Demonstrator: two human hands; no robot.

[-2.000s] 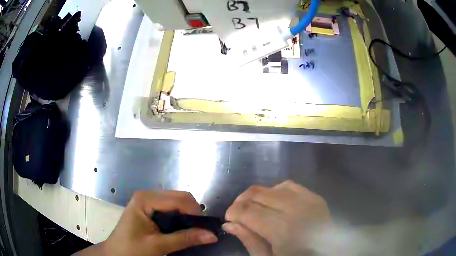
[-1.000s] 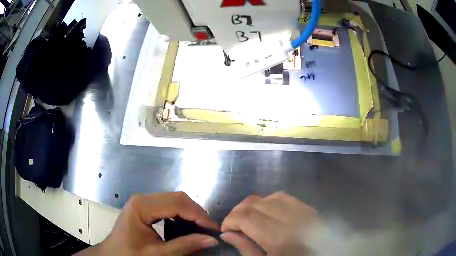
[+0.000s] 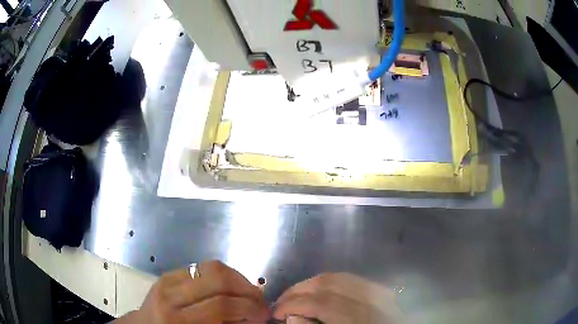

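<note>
My left hand (image 3: 206, 296) is at the bottom edge, left of centre, with a ring on one finger and its fingers curled. My right hand (image 3: 336, 297) is beside it, fingers also curled, and the fingertips of both hands meet. Only a thin dark sliver of the workpiece (image 3: 277, 321) shows between them; the rest is hidden by the hands or cut off by the frame's edge. Both hands are partly cut off at the bottom.
The sewing machine head (image 3: 310, 44) with a blue hose (image 3: 396, 38) stands over the yellow-taped template (image 3: 342, 180) on the metal plate (image 3: 209, 231). Two black fabric heaps lie at left, the upper (image 3: 79, 95) and the lower (image 3: 60, 196). A black cable (image 3: 472, 104) lies at right.
The view has tilted up, so the machine and template sit lower in the picture. My hands have moved down towards the bottom edge, and the dark fabric between them is now mostly hidden.
</note>
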